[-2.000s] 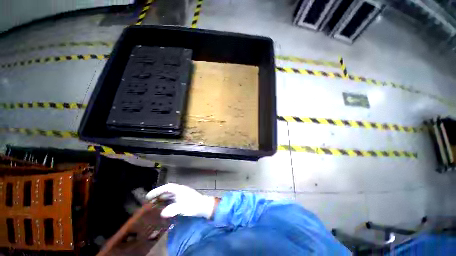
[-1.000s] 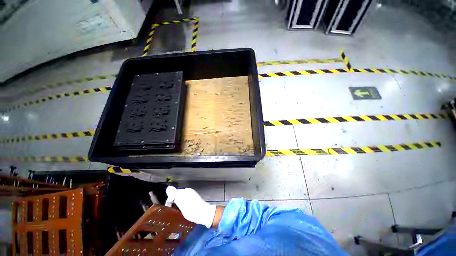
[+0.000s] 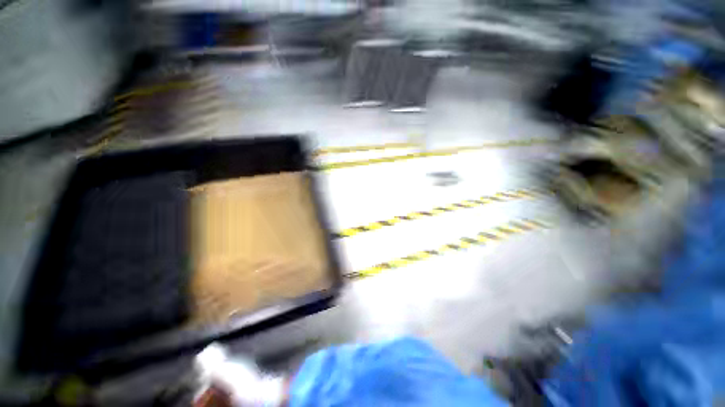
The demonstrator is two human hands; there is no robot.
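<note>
The picture is strongly blurred. A white-gloved hand, which looks like my right hand (image 3: 238, 378), is at the bottom edge, left of centre, with a blue sleeve behind it. Its fingers are closed at a small reddish-brown bit of the solder pallet (image 3: 210, 397), mostly cut off by the bottom edge. My left hand is not in view. A large black tote (image 3: 327, 230) lies just beyond the hand. Dark pallets (image 3: 131, 254) fill its left side; tan cardboard liner (image 3: 258, 238) shows on its right.
Yellow-black floor tape (image 3: 433, 215) runs right of the tote. Dark upright racks (image 3: 389, 75) stand at the back. Blurred blue clothing (image 3: 676, 326) fills the right edge; whose it is I cannot tell. A tan, brownish object (image 3: 616, 179) is beside it.
The view has swung right; the tote now lies further left and lower. The orange-brown pallets at lower left have left the picture. The held pallet is mostly out of frame.
</note>
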